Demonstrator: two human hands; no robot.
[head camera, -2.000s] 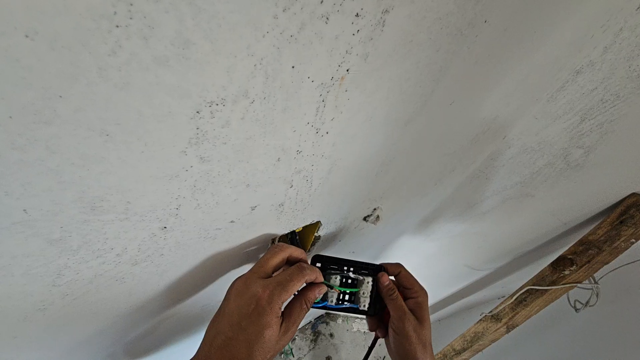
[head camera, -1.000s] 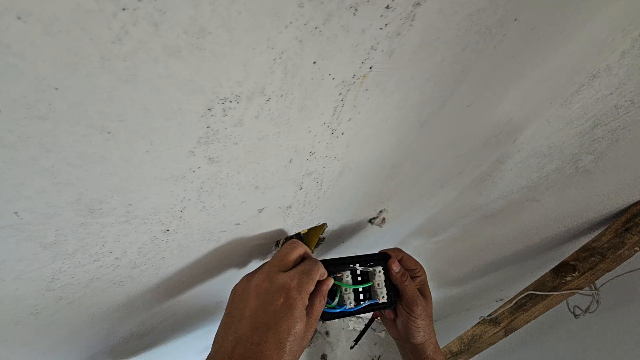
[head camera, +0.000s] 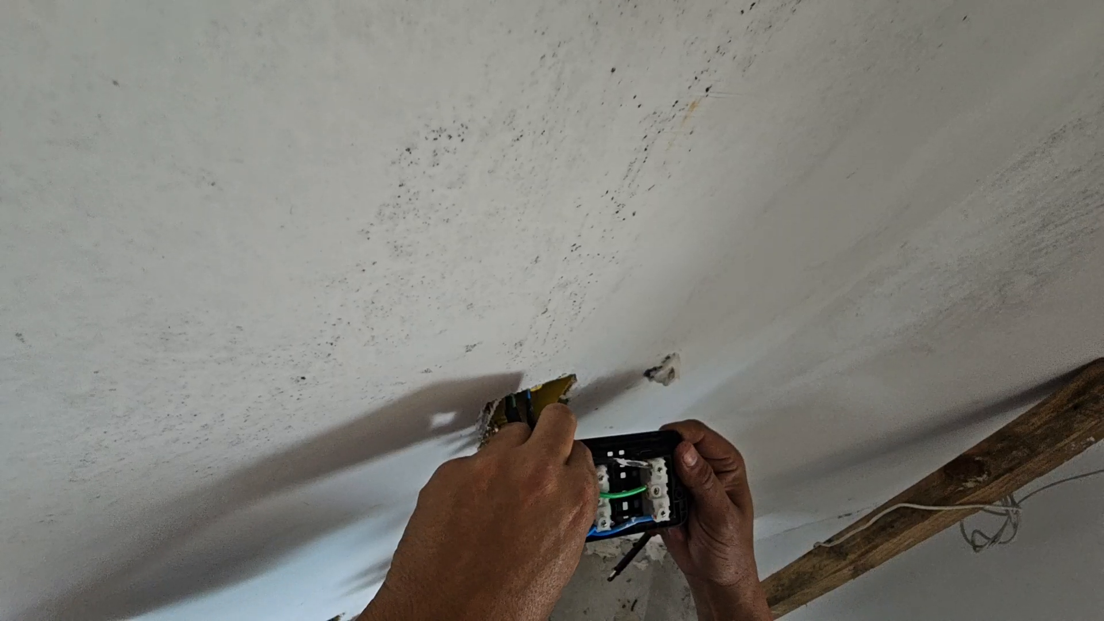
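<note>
My right hand (head camera: 716, 509) grips the right end of a black plastic electrical socket frame (head camera: 638, 442), its back turned toward me. On it are white terminal blocks (head camera: 658, 490), a green wire (head camera: 623, 494) and a blue wire (head camera: 623, 525). My left hand (head camera: 509, 517) covers the frame's left end, with its fingers at the yellow wall box (head camera: 550, 393) set in a rough hole. Dark and blue wires (head camera: 520, 405) show inside that box. What the left fingertips hold is hidden. A short black cable end (head camera: 630, 556) sticks out below the frame.
The white wall (head camera: 431, 216) is speckled with dark spots. A small chipped hole (head camera: 664, 370) lies right of the wall box. At the lower right a wooden beam (head camera: 949, 483) runs diagonally, with a thin pale wire (head camera: 897, 509) looped over it. Broken plaster (head camera: 604, 586) shows below the frame.
My left hand has moved from the frame's left end up to the wall box, and its fingers now reach the opening. My right hand keeps its hold on the frame.
</note>
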